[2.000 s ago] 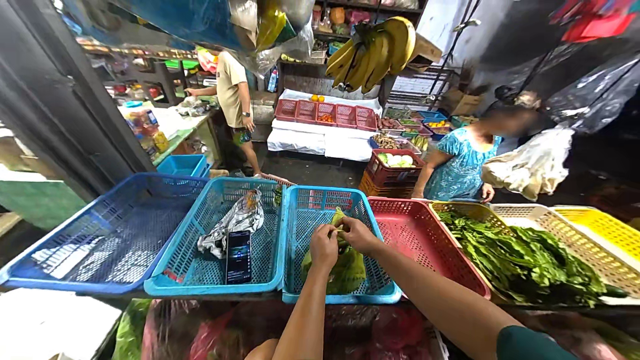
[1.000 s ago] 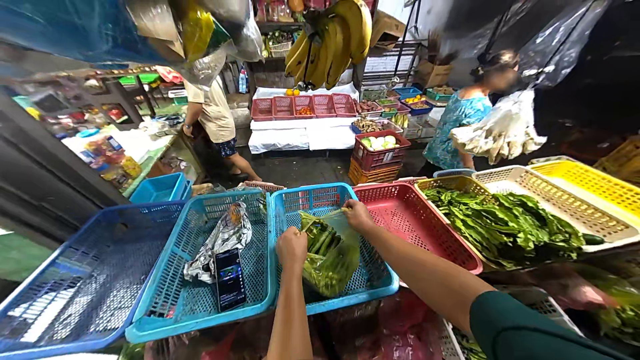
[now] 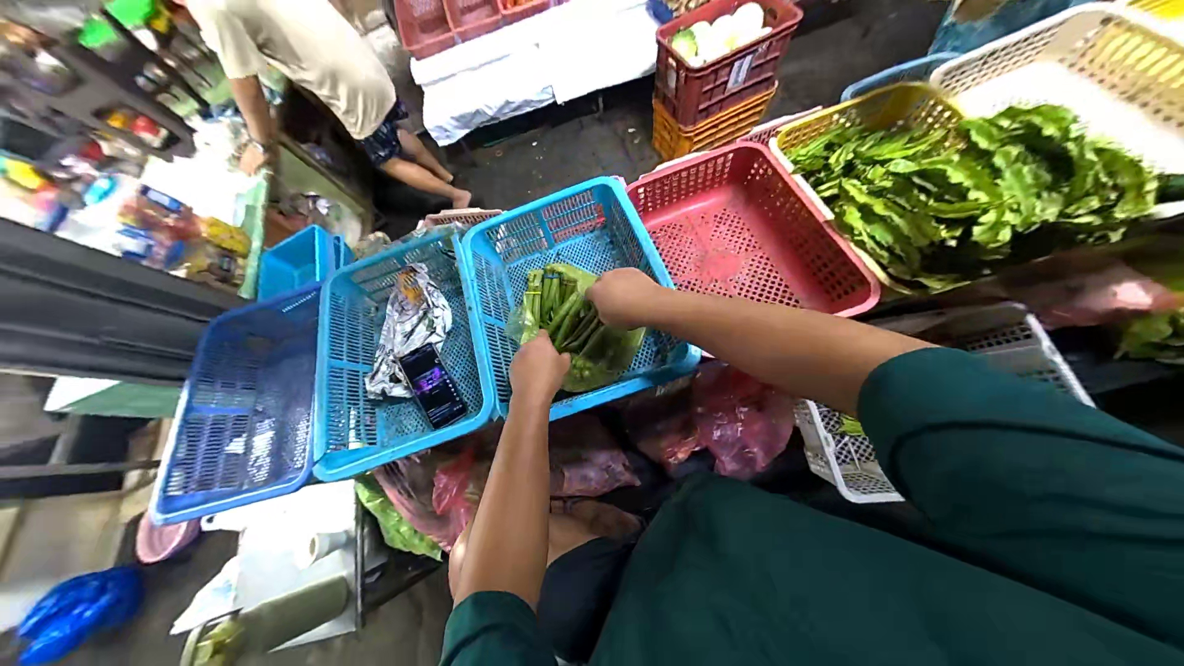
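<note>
Both hands are over a light blue plastic basket, on a clear plastic bag that holds green vegetable stalks. My left hand grips the bag's near left edge, fingers closed. My right hand grips its right side, with the fingertips partly hidden. The cut ends of the stalks show at the bag's opening, between and to the left of my hands. In the neighbouring blue basket lie crumpled foil and a smartphone with its screen lit.
A dark blue basket is at the left and a red basket at the right. Leafy greens fill baskets farther right. Pink plastic bags hang below the baskets. A person leans at a table at the upper left.
The view has tilted down strongly. Two seconds ago my hands were close together at the bag's top; one second ago they held it apart with stalks showing. Now they are lower on the bag.
</note>
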